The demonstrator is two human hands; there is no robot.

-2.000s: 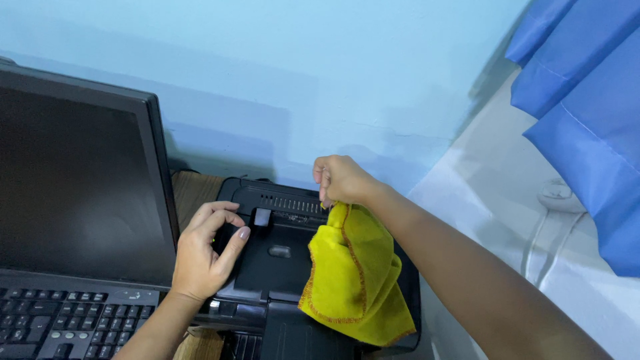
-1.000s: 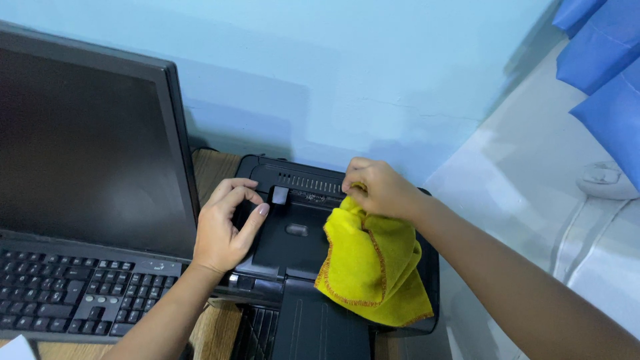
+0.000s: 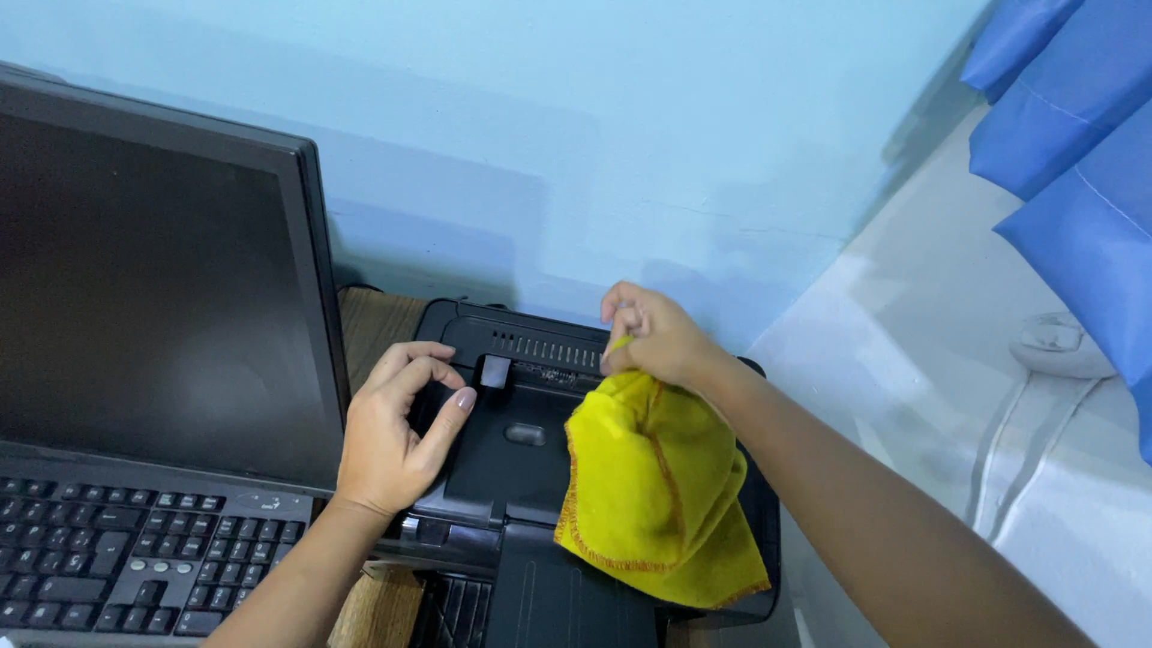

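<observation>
A black printer (image 3: 513,468) stands on a wooden surface, with a row of slots along its rear and a grey tab near its rear left. My right hand (image 3: 652,333) pinches the top of a yellow cloth (image 3: 661,486) with orange stitched edges. The cloth hangs over the right part of the printer and hides that part. At the printer's left side is my left hand (image 3: 400,427), its fingers curled apart and nothing held between thumb and forefinger.
On the left stand a black monitor (image 3: 153,288) and, below it, a black keyboard (image 3: 135,558). A light blue wall (image 3: 585,153) rises behind the printer. Blue fabric (image 3: 1080,180) hangs at the upper right, above a white fixture (image 3: 1062,346) with two pale cords.
My right hand stays over the printer's rear with the cloth in it, and the cloth's folds have shifted. My left hand remains at the left side. The view has shifted somewhat.
</observation>
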